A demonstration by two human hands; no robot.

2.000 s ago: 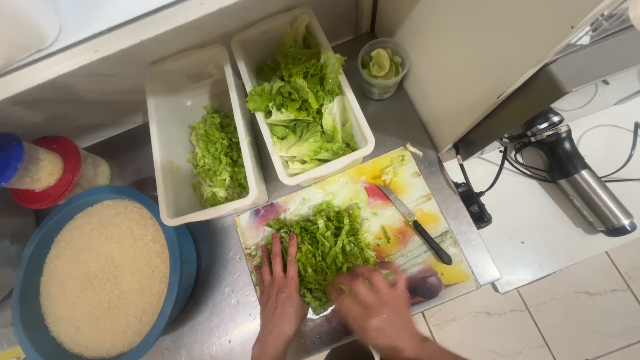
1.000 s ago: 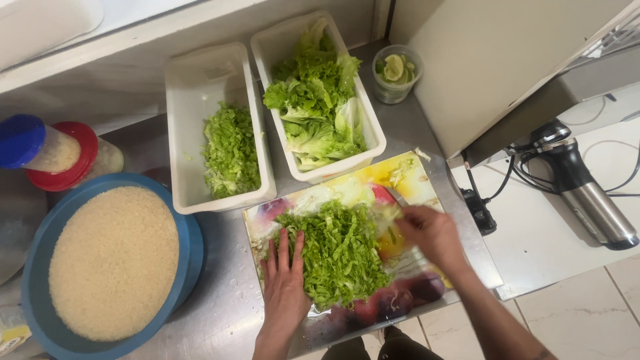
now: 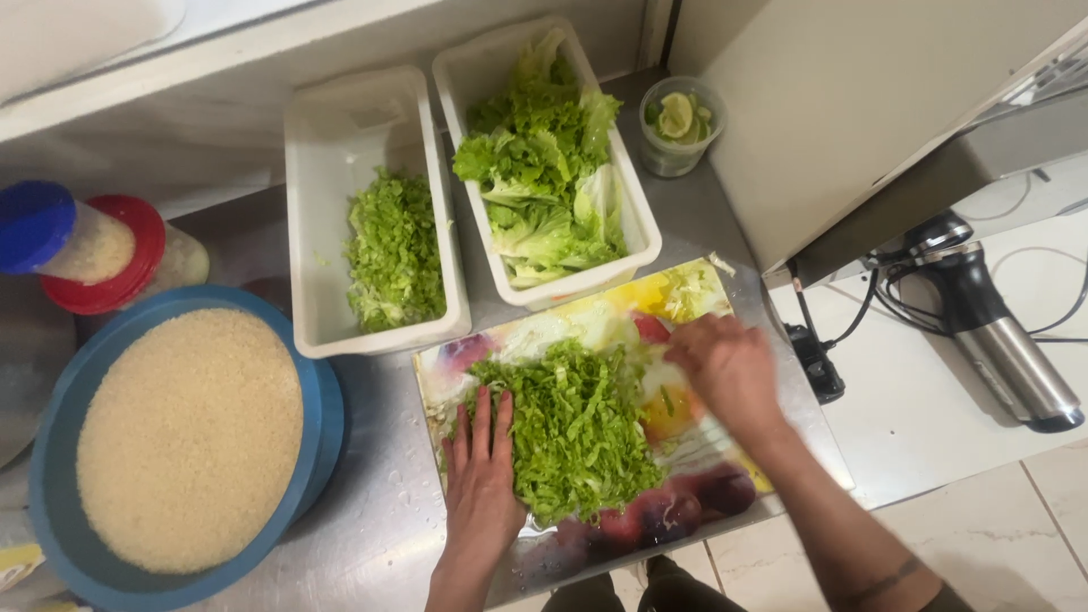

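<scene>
Shredded lettuce [image 3: 582, 429] lies heaped on a cutting board [image 3: 544, 327] with a fruit print. Along the heap's left edge rests my left hand [image 3: 483, 489], palm down, fingers spread, gripping nothing. My right hand [image 3: 722, 370] is blurred over the board's right part, beside the heap, its fingers bunched; whether it holds something cannot be seen. The knife does not show. Some lettuce scraps [image 3: 697, 293] lie at the board's upper right corner. Behind the board stand a white bin [image 3: 310, 212] with cut lettuce and another white bin [image 3: 642, 221] with whole lettuce leaves.
A blue basin [image 3: 327, 425] of what looks like rice grains stands at left, near lidded containers with a blue lid [image 3: 34, 225] and a red lid [image 3: 102, 289]. A plastic cup of cut limes [image 3: 671, 157] is at the back. At right are a hand blender [image 3: 1003, 348] and cables.
My right hand has moved from the front of the lettuce heap to the board's right part, where the knife lay two seconds ago. My left hand stays at the heap's left edge.
</scene>
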